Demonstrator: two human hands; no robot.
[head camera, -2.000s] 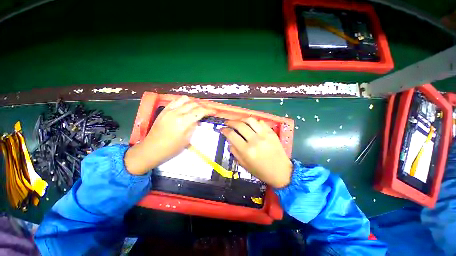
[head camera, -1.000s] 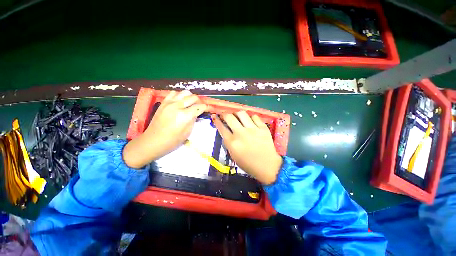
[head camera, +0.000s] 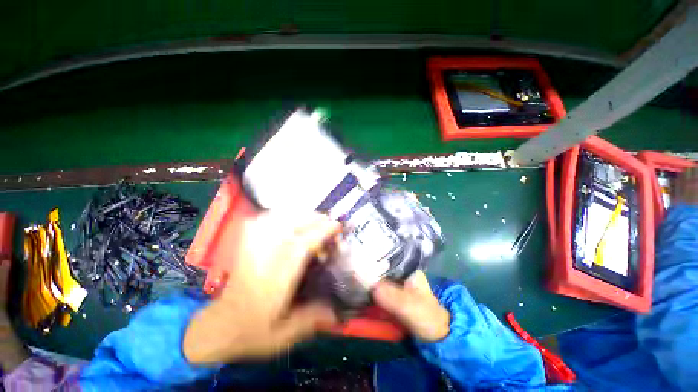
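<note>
An open tablet unit (head camera: 306, 164) is raised and tilted above its red foam tray (head camera: 214, 230). Its inner side shows a large white battery area and silvery boards, all blurred. My left hand (head camera: 264, 283) holds its lower left part and is blurred. My right hand (head camera: 413, 306) grips its lower right edge. The tray is mostly hidden behind the tablet and my hands. I cannot make out the orange flex cable on this tablet.
A tangled heap of black strips (head camera: 141, 245) and orange flex cables (head camera: 47, 276) lie at left. Another tablet in a red tray (head camera: 440, 99) is beyond the brown strip. Stacked red trays (head camera: 562, 283), tweezers (head camera: 525, 233), a metal post (head camera: 605, 99) and a red item (head camera: 539, 348) are at right.
The tablet has been lifted out of its tray and tilted. My hands have moved from its top edge to its lower part. The view has shifted, and a red item now shows at lower right.
</note>
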